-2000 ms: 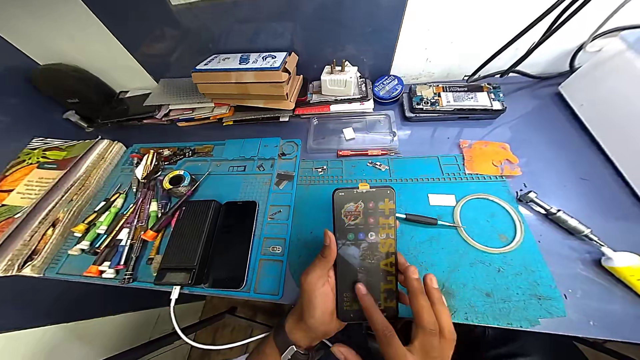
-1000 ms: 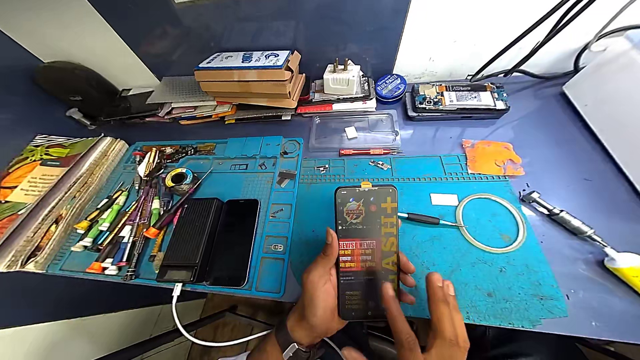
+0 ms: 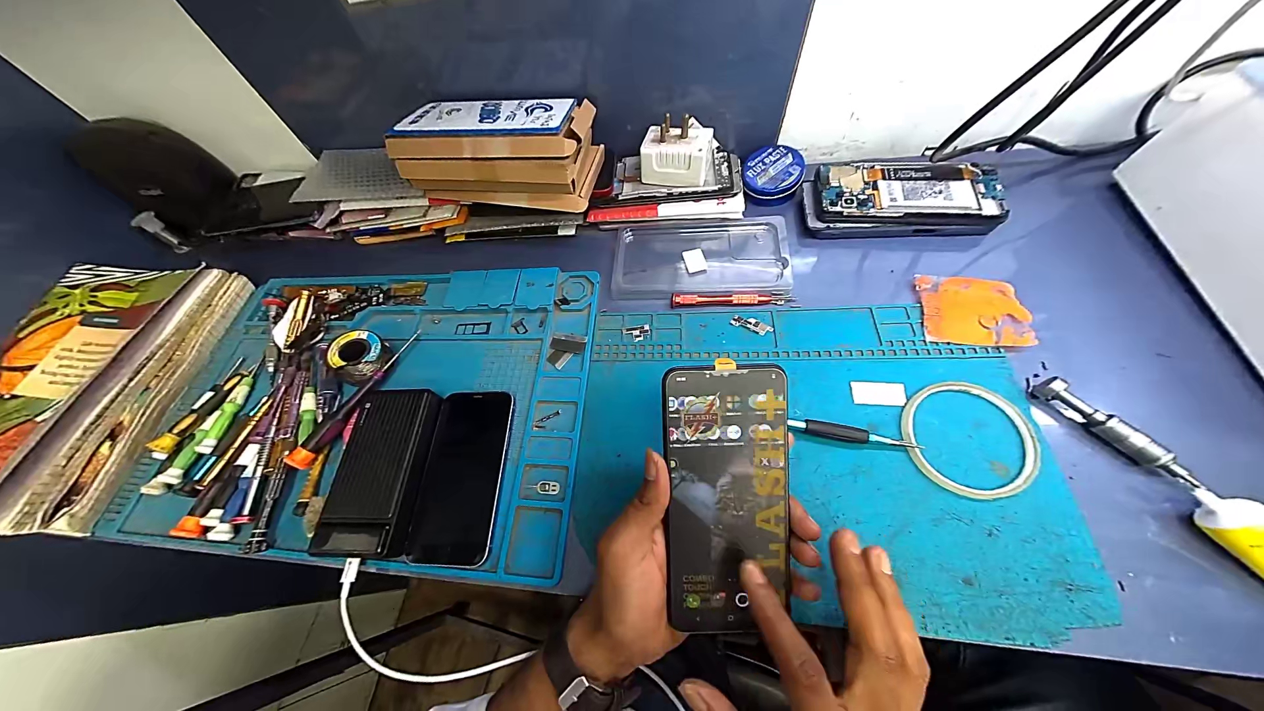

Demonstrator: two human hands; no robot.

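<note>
A smartphone (image 3: pixel 726 494) with a lit screen and a printed film over it is held upright above the blue mat. My left hand (image 3: pixel 637 578) grips it from the left and behind, its fingertips showing past the right edge. My right hand (image 3: pixel 839 632) is over the lower right, index fingertip at the bottom of the screen, the other fingers apart; contact cannot be told. A screwdriver with a black handle (image 3: pixel 834 432) lies behind and right of the phone, its tip by a ring of tape (image 3: pixel 971 440). A small white piece (image 3: pixel 878 393) lies near the ring.
On the left silicone mat (image 3: pixel 583 434) are many screwdrivers (image 3: pixel 232 405), a solder spool (image 3: pixel 355 353), a black device (image 3: pixel 380 469) with a white cable, and a dark phone (image 3: pixel 461 479). Behind are boxes (image 3: pixel 494 148), a plug adapter (image 3: pixel 677 153), a flux tin (image 3: pixel 773 172) and an opened phone (image 3: pixel 908 193).
The screen has gone from a page with red and white blocks to one with rows of icons. My right index finger has moved up and left onto the phone's lower area.
</note>
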